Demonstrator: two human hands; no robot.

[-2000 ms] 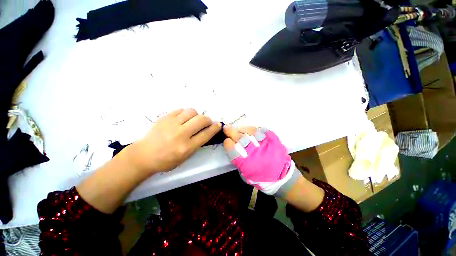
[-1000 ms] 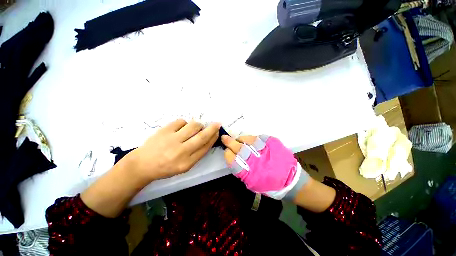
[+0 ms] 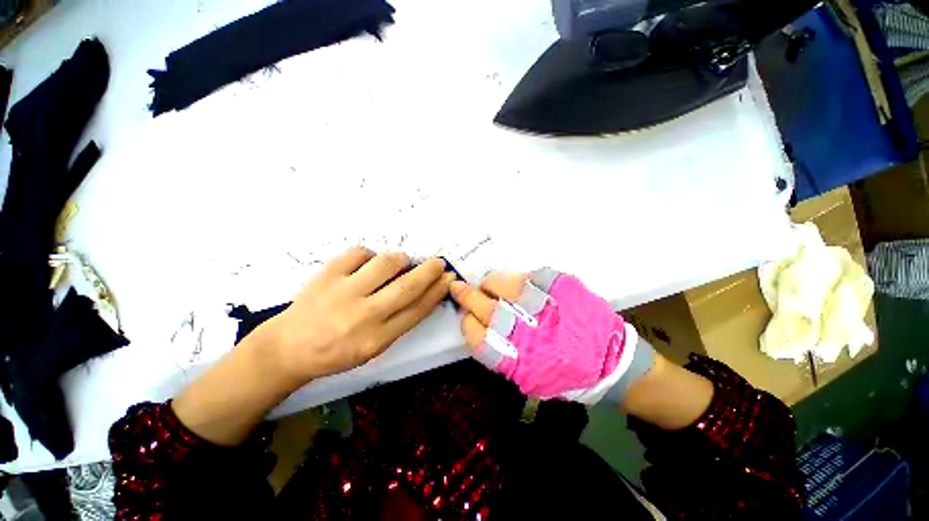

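Observation:
A narrow dark fabric strip lies along the near edge of the white table, mostly hidden under my left hand. Its frayed end shows left of my wrist and its other end between my hands. My bare left hand lies flat on the strip with fingers together. My right hand, in a pink half-finger glove, holds the strip's right end with thumb and fingertips, touching my left fingertips. The steam iron rests at the upper right, touched by neither hand.
A wider dark fabric piece lies at the table's far side. Dark cut pieces are heaped at the left. Thread scraps dot the white table. Off the right edge are a blue bin, a cardboard box and cream cloth.
The view has shifted a little, so the table items sit differently in the picture. My hands stay at the strip; the fingers of my right hand have shifted slightly at its end.

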